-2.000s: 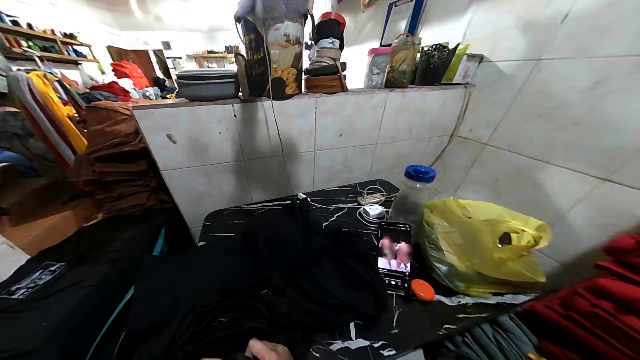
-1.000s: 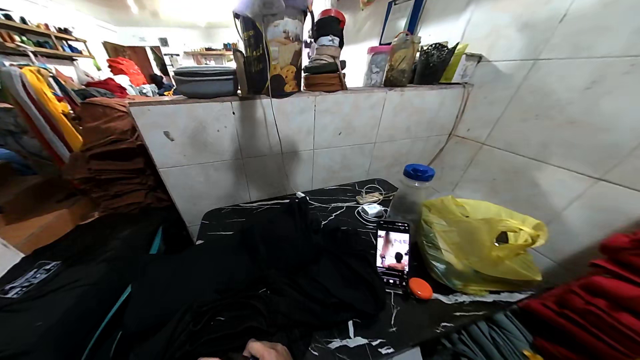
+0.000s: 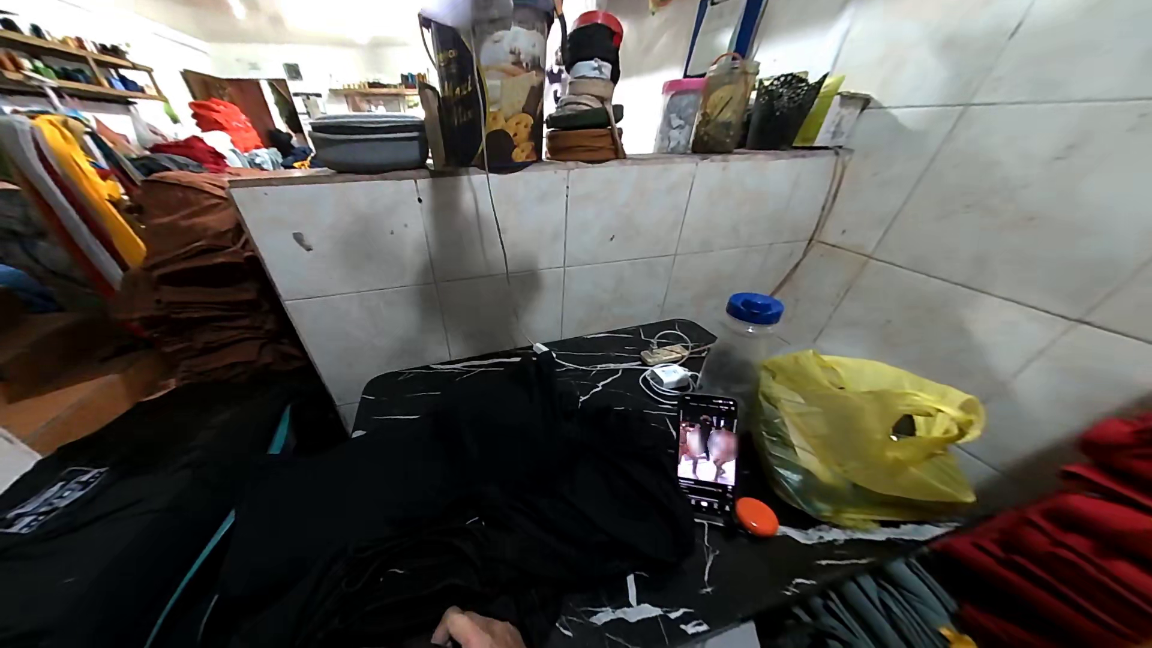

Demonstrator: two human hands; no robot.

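Note:
Part of one hand, by its angle my right hand (image 3: 477,628), shows at the bottom edge, on black fabric (image 3: 540,486); its fingers look bent, and whether they pinch the cloth is hidden. My left hand is out of view. The bunched black fabric spreads over a black marble-patterned table (image 3: 405,391). Right of the fabric a smartphone (image 3: 707,454) stands tilted against a clear jar with a blue lid (image 3: 754,309), a picture on its screen. An orange round object (image 3: 756,517) lies by the phone's lower corner. A white charger (image 3: 669,376) and cable lie behind.
A yellow plastic bag (image 3: 855,441) sits at the table's right. Red folded cloth (image 3: 1062,531) and grey-green cloth (image 3: 882,607) are stacked at lower right. A tiled half wall (image 3: 621,216) behind carries containers and a stack of rolls. Brown cloth (image 3: 207,279) is piled at left.
The picture on the phone's screen has changed. The hand stays at the bottom edge on the black fabric, with little plain movement.

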